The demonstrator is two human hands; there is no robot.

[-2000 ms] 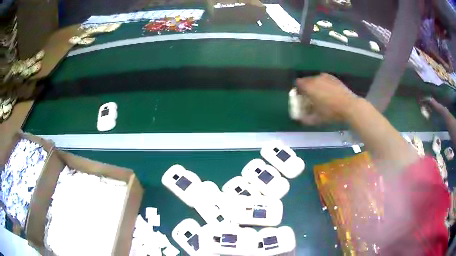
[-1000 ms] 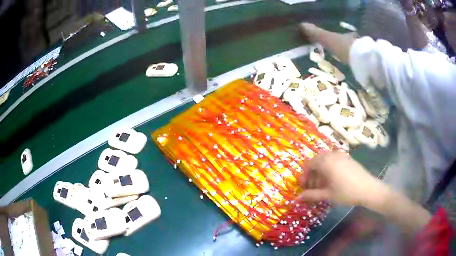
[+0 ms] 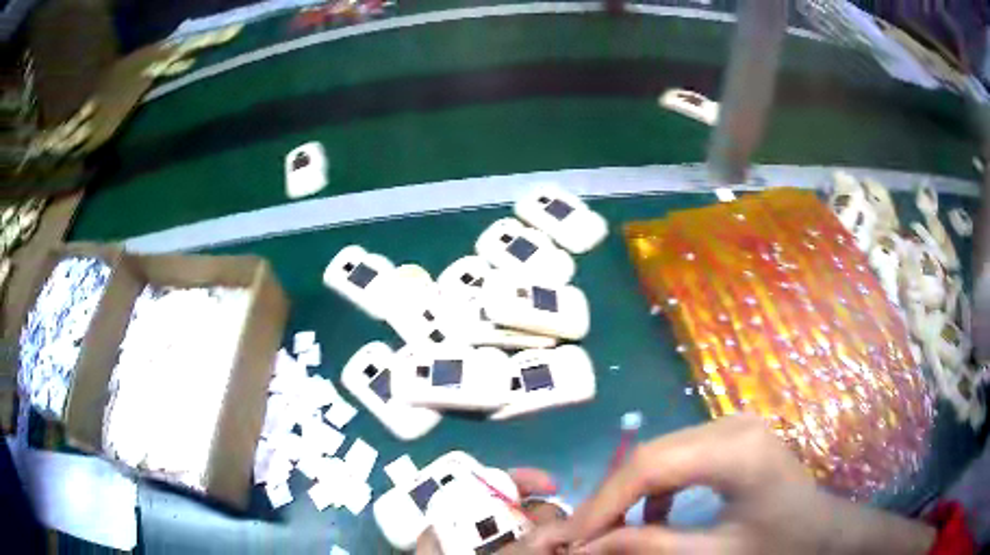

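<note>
At the bottom centre, a cream housing with dark squares is held in my left hand, which is mostly hidden by the housing and cut off by the frame edge. My right hand is at the housing's right side, fingers pinched on a thin red wired lead with a pale tip. A red strand also crosses the housing face. Another housing lies partly under the held one. Loose white square pads lie to the left. The orange-red lead bundle lies to the right.
Waiting housings overlap at centre. A cardboard tray of white and bluish pieces stands left. A housing pile lies far right. Beyond the metal rail, the green conveyor carries housings, near an upright post.
The view has swung back left. My right hand has moved from the lead bundle to the bottom centre with a red lead. My left hand has come into view holding a housing.
</note>
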